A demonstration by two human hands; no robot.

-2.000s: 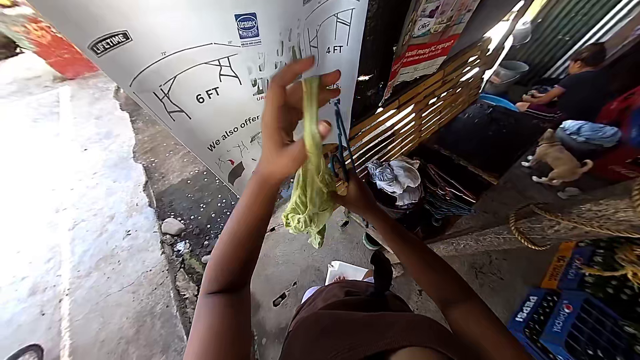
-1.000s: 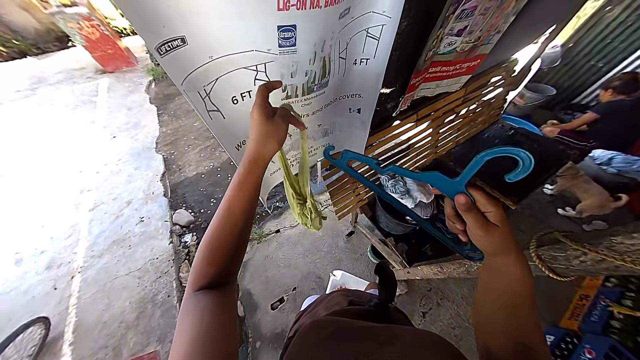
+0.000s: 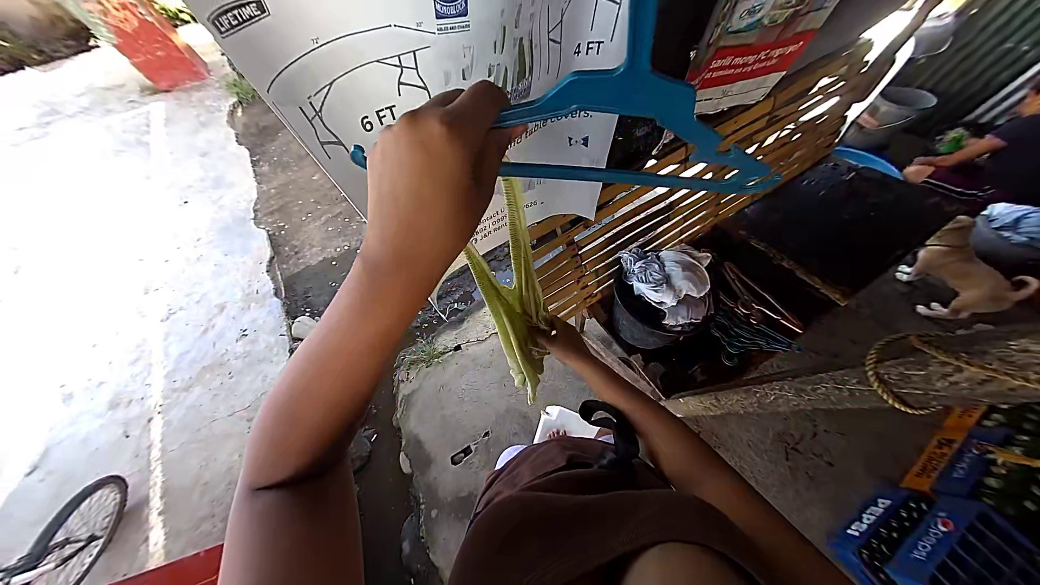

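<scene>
My left hand [image 3: 443,166] is raised in front of a printed tarpaulin, its fingers closed around the left part of a blue plastic clothes hanger [image 3: 601,93]. The hanger's shoulders spread to the right, and its upper part runs out of the top of the view. A yellow-green garment [image 3: 516,301] with thin straps hangs just below the hanger's bottom bar; where the straps end behind my hand is hidden. Lower down, my right hand [image 3: 562,340] grips the body of the garment at its right side.
A black bucket [image 3: 650,321] of wet clothes stands beside more hangers [image 3: 751,325] by a bamboo slat fence [image 3: 634,219]. At right are a dog [image 3: 963,264], a seated person [image 3: 1003,150], a rope [image 3: 886,374] and blue bottle crates [image 3: 934,536]. A bicycle wheel [image 3: 77,532] shows lower left.
The hanger was in my right hand one second ago and is now in my left. My right hand has moved from the hanger to the garment, which hung from my left hand before.
</scene>
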